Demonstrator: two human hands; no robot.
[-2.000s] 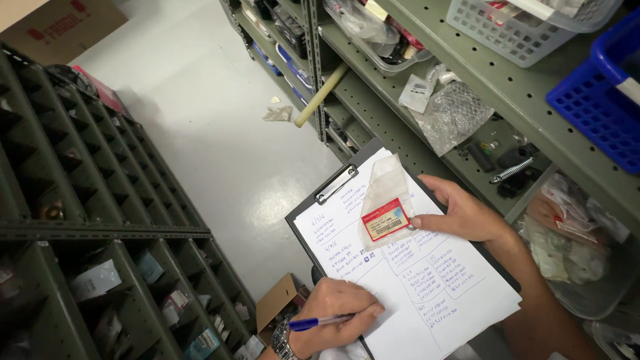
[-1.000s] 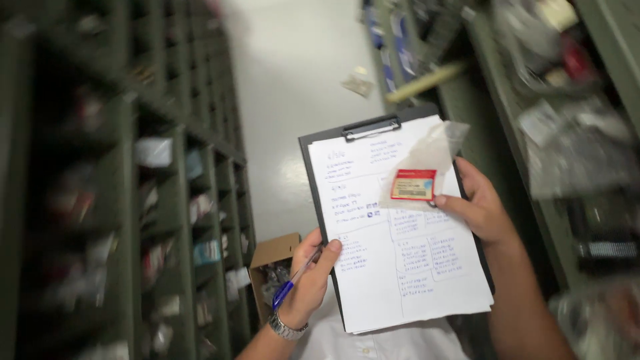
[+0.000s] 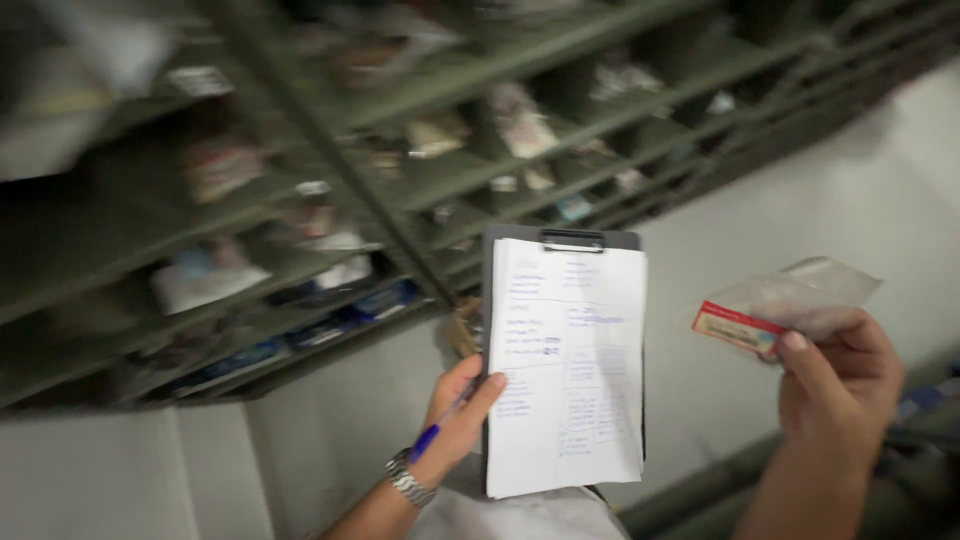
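Observation:
My left hand (image 3: pixel 459 409), with a metal-link watch (image 3: pixel 409 478) on the wrist, grips the left edge of a dark clipboard (image 3: pixel 626 240). A blue pen (image 3: pixel 425 442) is tucked between that hand's fingers and the board. White paper sheets (image 3: pixel 532 465) with blue handwriting lie under the board's black clip (image 3: pixel 572 241). Off to the right, apart from the clipboard, my right hand (image 3: pixel 840 375) pinches a clear plastic bag (image 3: pixel 825 277) with a red-edged label (image 3: pixel 739 328). What the bag holds is hard to make out.
Green metal shelving (image 3: pixel 450 176) with bagged and packaged parts spans the upper left, partly blurred. A cardboard box (image 3: pixel 466 326) stands on the floor behind the clipboard. The grey floor (image 3: pixel 720 420) runs to the right. Another dark shelf (image 3: pixel 922 450) lies at the lower right.
My right hand has let go of the clipboard and moved right with the bag, which lay over the papers before. My left hand, earlier writing, now holds the board. The view has swung towards the left shelving.

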